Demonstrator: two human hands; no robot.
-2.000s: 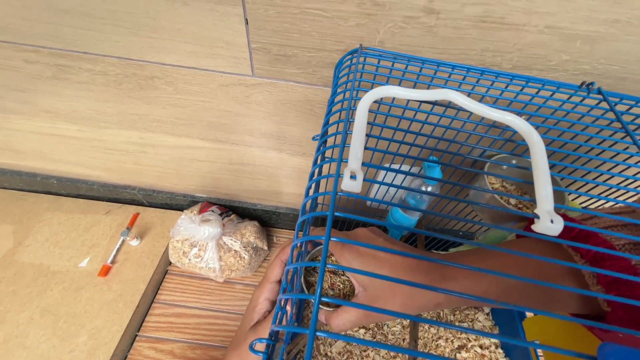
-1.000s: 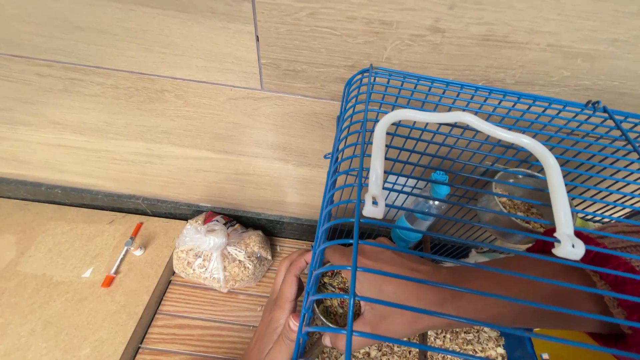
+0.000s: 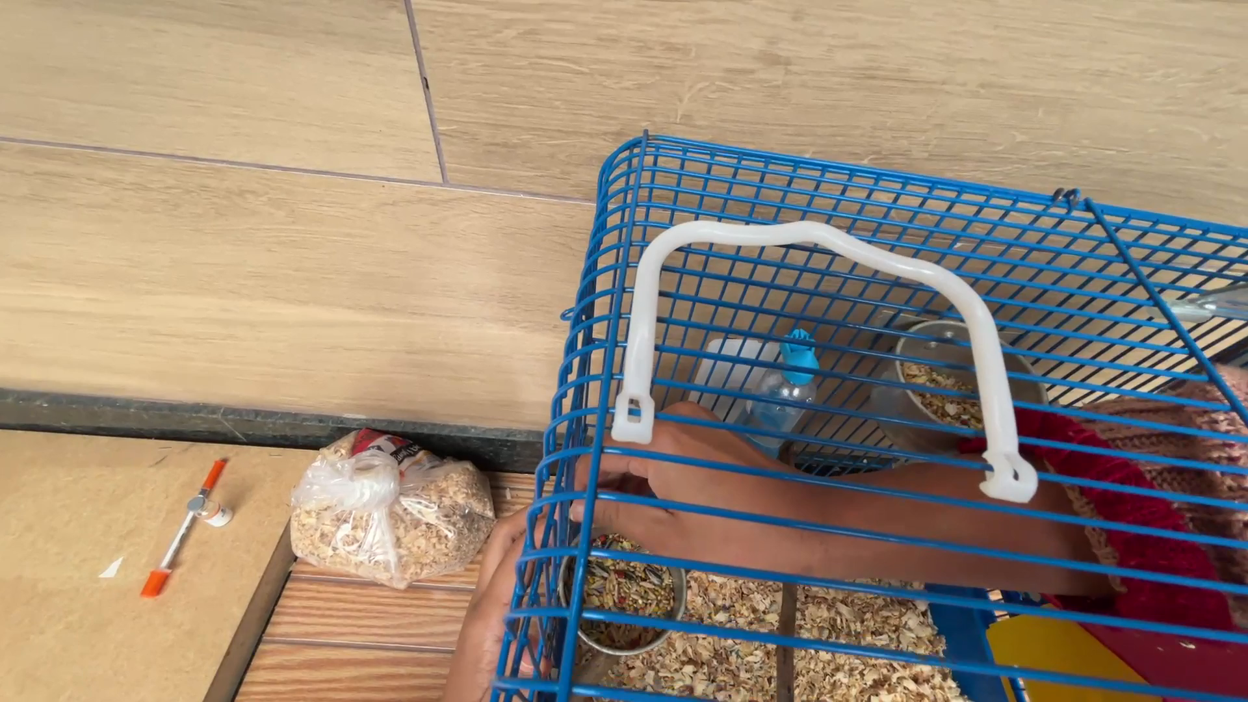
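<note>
A blue wire cage (image 3: 877,283) with a white plastic handle (image 3: 790,234) fills the right side. My right hand (image 3: 673,478) is inside it, fingers bent near the left wire wall, just above a round cup of mixed seeds (image 3: 629,595); whether it grips anything is hidden by the bars and the hand itself. Outside, my left hand (image 3: 492,604) rests against the cage's left wall beside the cup, its fingertips partly hidden. Wood shavings (image 3: 721,634) cover the cage floor. A water bottle with a blue top (image 3: 780,395) stands behind my right forearm.
A tied clear bag of wood shavings (image 3: 390,517) lies left of the cage on a slatted wooden surface (image 3: 361,614). An orange-capped syringe (image 3: 185,526) and a small vial (image 3: 216,514) lie on a tan board (image 3: 78,546). A clear container with shavings (image 3: 941,390) is inside the cage.
My right hand has moved off the seed cup, up toward the back of the left wall. The cup, which it held around the side earlier, now shows more fully.
</note>
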